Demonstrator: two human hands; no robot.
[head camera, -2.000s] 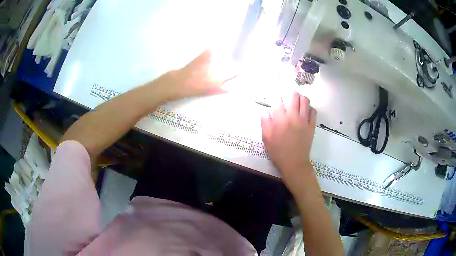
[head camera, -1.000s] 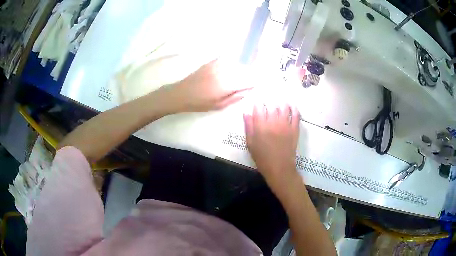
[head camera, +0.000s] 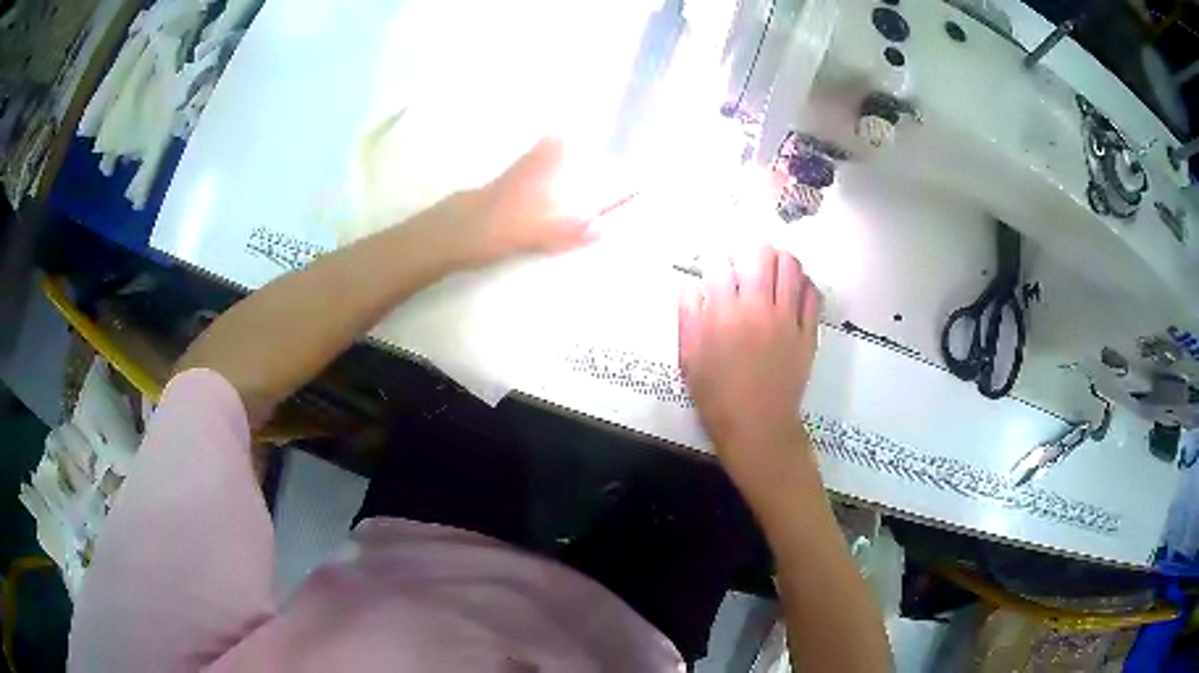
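Note:
A cream fabric piece (head camera: 454, 322) lies on the white table under my left forearm, with one corner over the front edge. Its upper part is washed out by the lamp. My left hand (head camera: 533, 210) rests on it left of the needle, fingers partly lost in glare. My right hand (head camera: 750, 316) lies palm down in front of the needle area, fingers pointing at it. Whether fabric is under the right fingertips is hidden by glare. The presser foot and needle are washed out. The white sewing machine (head camera: 920, 145) stands at the right.
Black shears (head camera: 986, 329) lie on the machine bed. A slim silver tool (head camera: 1052, 454) lies at the bed's right end. Ruler markings (head camera: 920, 467) run along the front edge. White fabric bundles (head camera: 145, 99) sit at upper left over a blue bin; more (head camera: 79, 460) hang at lower left.
Since a second ago my right hand has moved right and slightly up, nearer the needle. My left hand has moved slightly up and left. The fabric lies differently, its corner now over the front edge.

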